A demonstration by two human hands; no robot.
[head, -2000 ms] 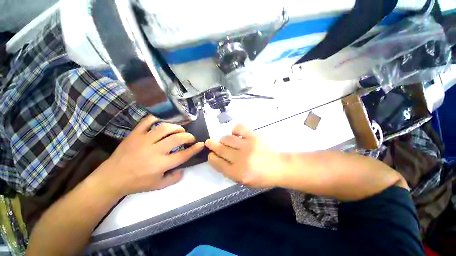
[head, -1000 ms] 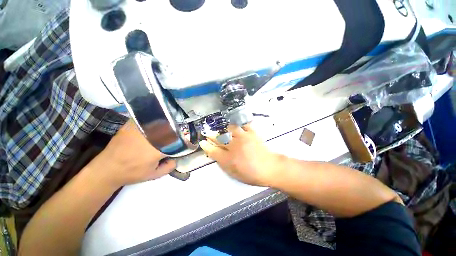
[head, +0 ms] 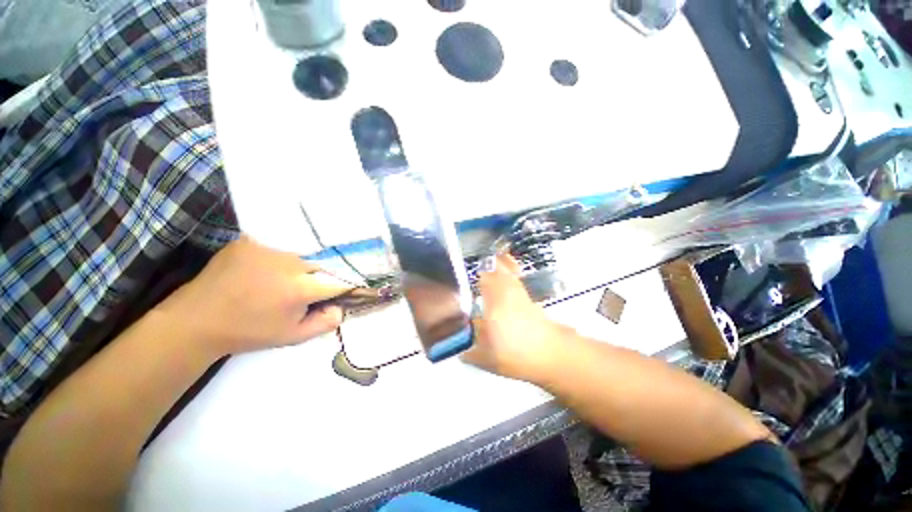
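The white sewing machine head (head: 600,120) fills the upper middle, with a shiny curved metal guard (head: 425,260) on its front. My left hand (head: 265,295) is left of the needle area, thumb and fingers closed on the edge of a dark cloth piece (head: 368,298). My right hand (head: 515,325) is at the needle area, its fingers raised beside the presser foot parts and partly hidden by the guard; whether it holds anything cannot be told. The plaid fabric (head: 130,190) lies bunched left of the machine.
A small brown square scrap (head: 611,305) lies right of my right hand. A cardboard tray (head: 697,310) with black pieces and a white ring stands at the right, below clear plastic (head: 800,215). Brown cloth (head: 790,390) hangs beside the table (head: 270,430).
The view has shifted, showing more of the machine head. My left hand has moved back from the needle with its fingertips on the cloth edge. My right hand has moved up to the needle area.
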